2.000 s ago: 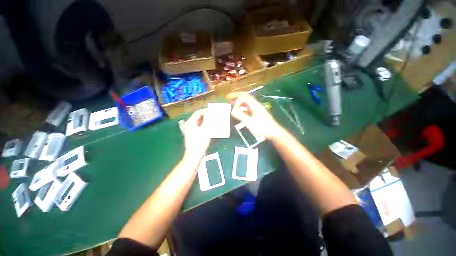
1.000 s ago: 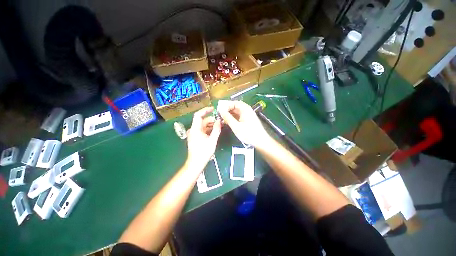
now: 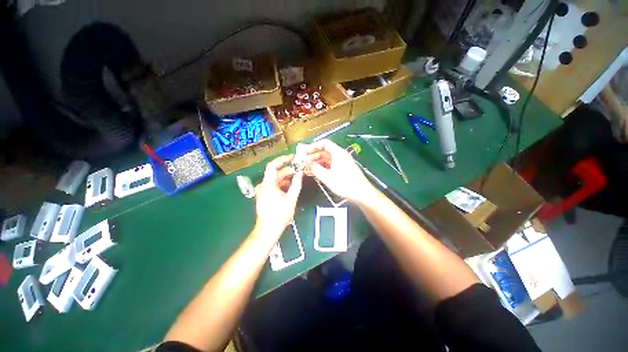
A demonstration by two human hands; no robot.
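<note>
My left hand and my right hand meet above the mat at mid-bench. Between their fingertips they hold a small whitish part, mostly hidden by the fingers. A white front frame lies flat below my right hand. Another white frame lies to its left, partly under my left wrist. A third frame shows only as a thin white edge beneath my right hand. A small translucent whitish oval item lies left of my left hand.
Many housing shells lie at left beside the blue screw bin. Cartons of blue inserts and red parts line the back. Tweezers, nippers, a long-handled hammer and an electric screwdriver lie right.
The white plate-like piece held two seconds ago no longer shows. Both hands have closed together on a small part. The view has shifted slightly.
</note>
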